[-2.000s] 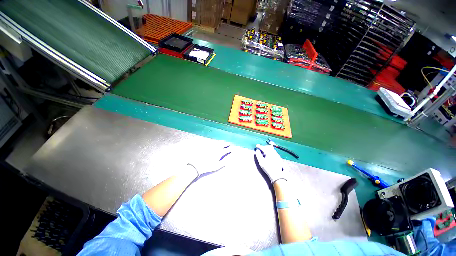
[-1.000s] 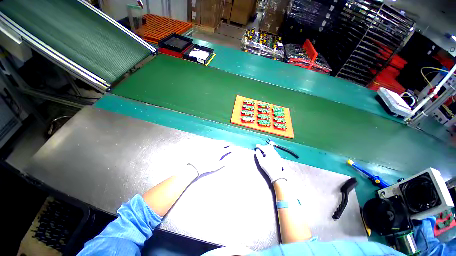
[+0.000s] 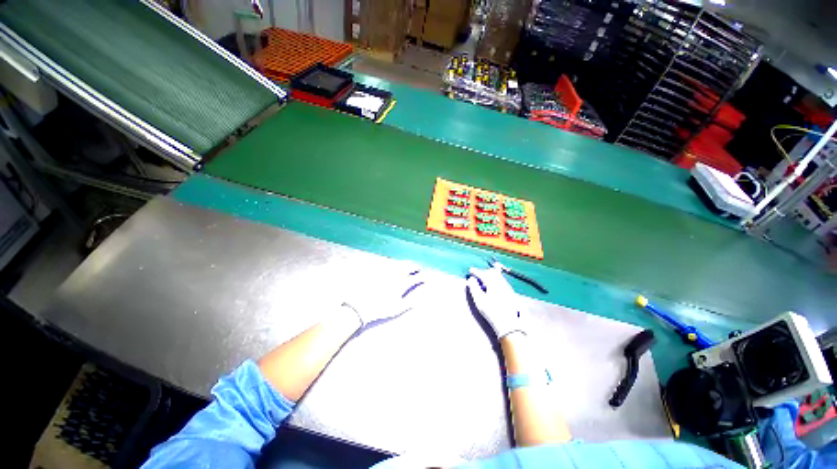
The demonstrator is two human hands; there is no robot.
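Observation:
An orange tray (image 3: 440, 225) lies flat on the green belt (image 3: 367, 160), with small green circuit boards in rows on it and red showing around them. My left hand (image 3: 390, 291), in a white glove, rests on the metal worktop and holds nothing that I can see; glare washes out its fingers. My right hand (image 3: 494, 298), also white-gloved with a light blue wrist strap, rests on the worktop near the belt's edge. Side cutters (image 3: 521, 277) with dark handles lie just beyond its fingertips, apart from the hand.
A black curved tool (image 3: 631, 368) and a blue-and-yellow tool (image 3: 675, 321) lie at right, beside a pale fan box (image 3: 775, 357). A sloping conveyor (image 3: 138, 73) stands at upper left. A black bin (image 3: 138, 412) sits at lower left. Another person's blue sleeve (image 3: 780, 435) shows at lower right.
The orange tray with its boards has shifted slightly to the right along the belt. Both hands have stayed in place.

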